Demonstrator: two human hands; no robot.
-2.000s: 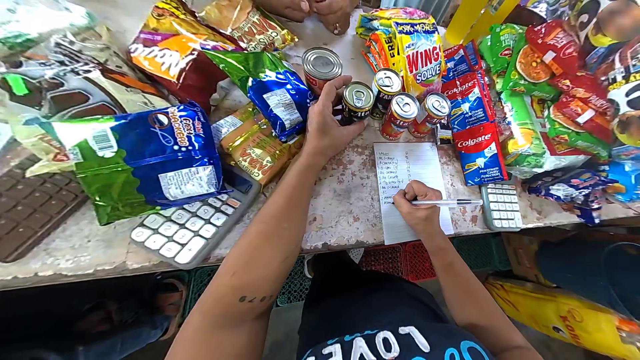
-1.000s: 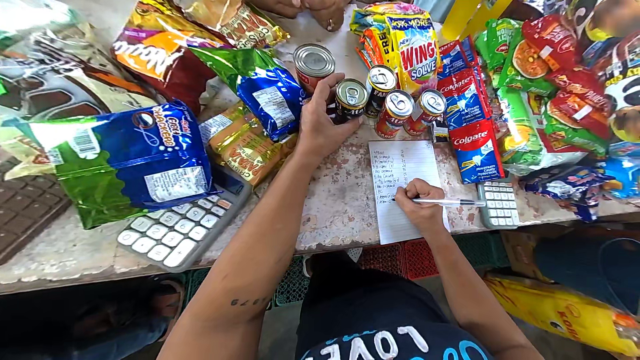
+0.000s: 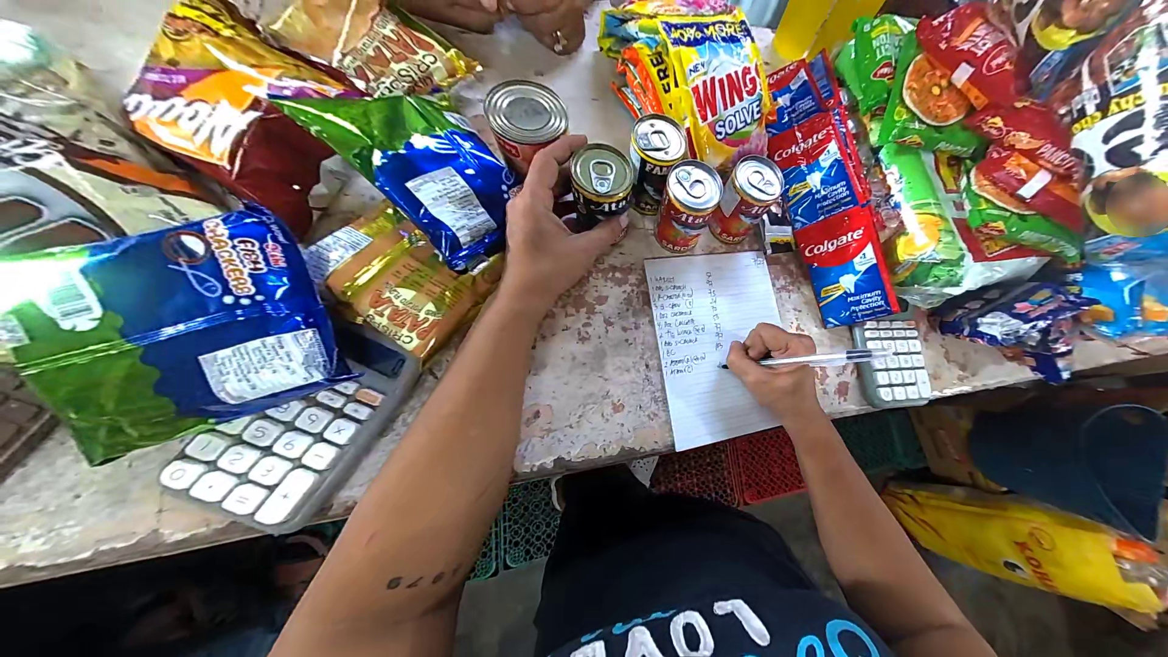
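Note:
My left hand (image 3: 552,224) is wrapped around a small dark food can (image 3: 600,187) with a pull tab. A larger tin can (image 3: 526,123) stands just behind it. To its right are another dark can (image 3: 657,155) and two red sardine cans (image 3: 689,205), (image 3: 748,196), all upright. My right hand (image 3: 776,365) holds a clear-barrelled pen (image 3: 826,359), its tip at the lower lines of a handwritten list on ruled paper (image 3: 716,401) lying on the worn counter.
Snack bags (image 3: 173,319) cover the left of the counter (image 3: 584,392), one overlapping a large calculator (image 3: 274,456). Detergent packs (image 3: 716,82), Colgate packs (image 3: 844,265), a smaller calculator (image 3: 896,360) and seasoning packets (image 3: 931,91) stand or lie on the right. Another person's hands (image 3: 538,14) rest at the far edge.
My left hand stays around the dark can and my right hand stays on the paper with the pen. Nothing has been let go.

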